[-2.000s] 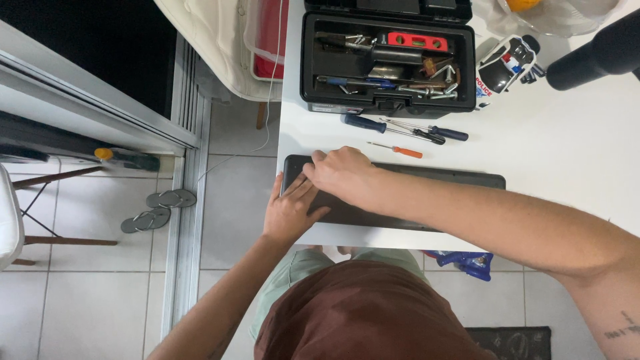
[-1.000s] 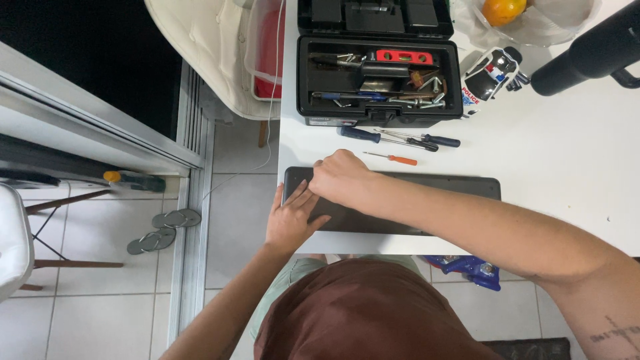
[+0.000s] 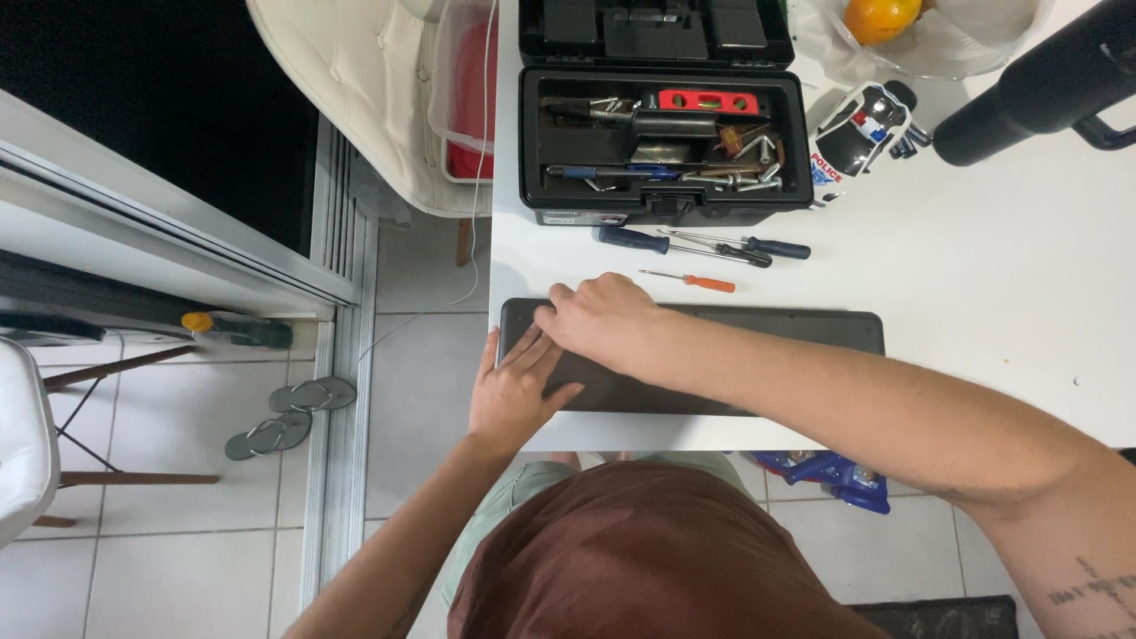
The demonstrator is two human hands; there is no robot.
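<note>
A dark rectangular panel, perhaps the underside of a keyboard (image 3: 799, 331), lies flat along the near edge of the white table. My left hand (image 3: 524, 382) rests on its left end with fingers spread. Over the same end, my right hand (image 3: 599, 319) is curled, its fingertips close to my left fingers; whether it holds something small is hidden. Above the panel lie an orange-handled screwdriver (image 3: 708, 283), a blue-handled screwdriver (image 3: 635, 240) and other dark-handled screwdrivers (image 3: 778, 248).
An open black toolbox (image 3: 581, 142) holds a red spirit level (image 3: 707, 101), pens and hex keys. Right of it stand a toy police vehicle (image 3: 861, 133), a black tumbler (image 3: 1029, 89) and a bowl (image 3: 976, 53) with an orange fruit (image 3: 880, 18). A padded white chair (image 3: 364, 71) adjoins the table's left side.
Both hands have stayed at the panel's left end. My right hand's fingers have shifted slightly from their pose two seconds ago. The view has moved a little.
</note>
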